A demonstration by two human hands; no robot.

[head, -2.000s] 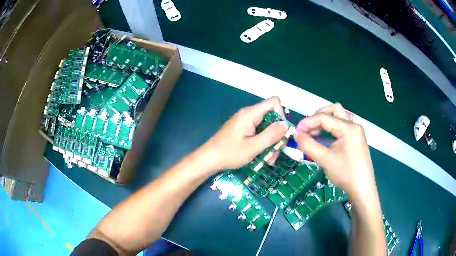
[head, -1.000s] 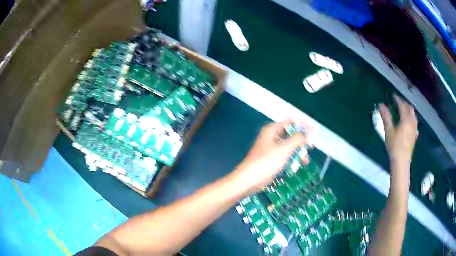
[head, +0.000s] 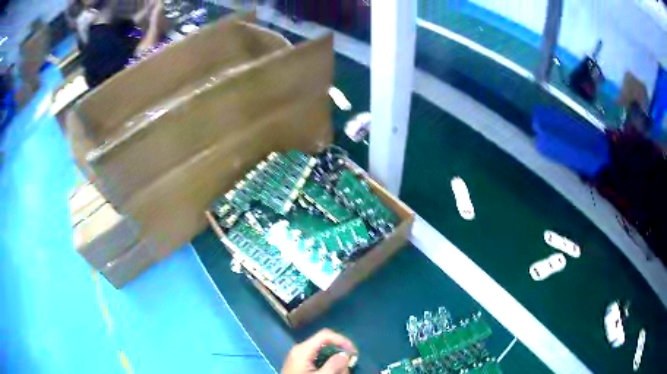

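Observation:
My left hand is at the bottom edge, partly cut off, with its fingers closed around a small dark green piece, which looks like a single PCB. My right hand is out of the picture. Green PCB panels lie on the bench to the right of my left hand, cut off by the bottom edge. The open carton of PCBs stands beyond my left hand, packed with green panels. The image is somewhat blurred.
A large brown box stands behind the carton. A white post rises beside the pale rail. White housings lie on the belt. Beyond are a blue bin and dark-red wires. A person is at top left.
The view has swung left and up, bringing in the large box, post and person. My left hand has moved away from the rail and panels. My right hand, earlier over the belt, has left the picture.

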